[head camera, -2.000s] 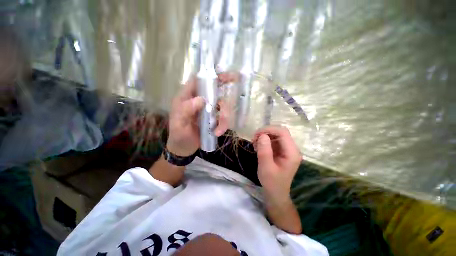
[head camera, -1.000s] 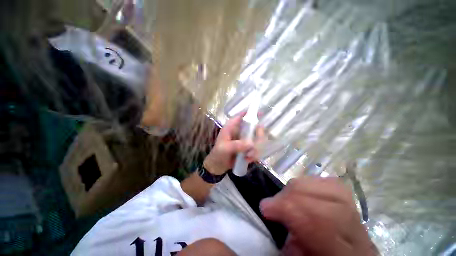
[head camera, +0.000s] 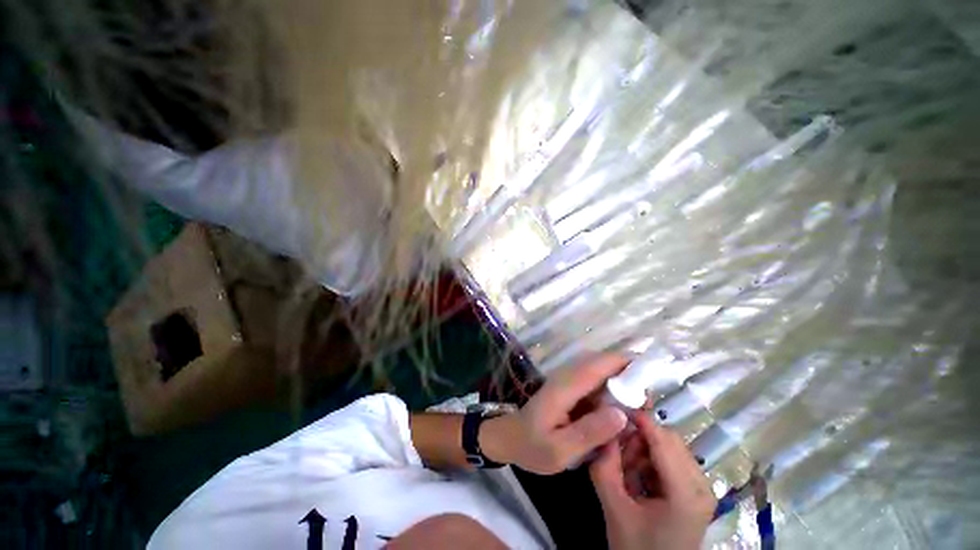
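Observation:
My left hand (head camera: 564, 417), with a dark watch on the wrist, holds a white tube (head camera: 640, 380) over the bench's near edge. The tube's rounded white end shows at my fingertips, and its paler length runs away to the right, blurred. My right hand (head camera: 656, 483) is beside it, fingers curled, fingertips meeting the left fingertips just below the white end. Whether they pinch a small part is hidden. Cutters with blue handles (head camera: 764, 524) lie on the bench just right of my right hand.
Several white and silvery tubes (head camera: 602, 204) lie in rows on the glossy bench (head camera: 913, 269), blurred by glare. Pale hair-like streaks cover the upper left. Another person's white sleeve (head camera: 258, 204) is at the left, above a cardboard box (head camera: 204, 371) with a square hole.
The view has turned and shifted. My left hand has tilted the tube from upright in the picture to pointing right. My right hand has come from apart to the tube beside my left fingertips.

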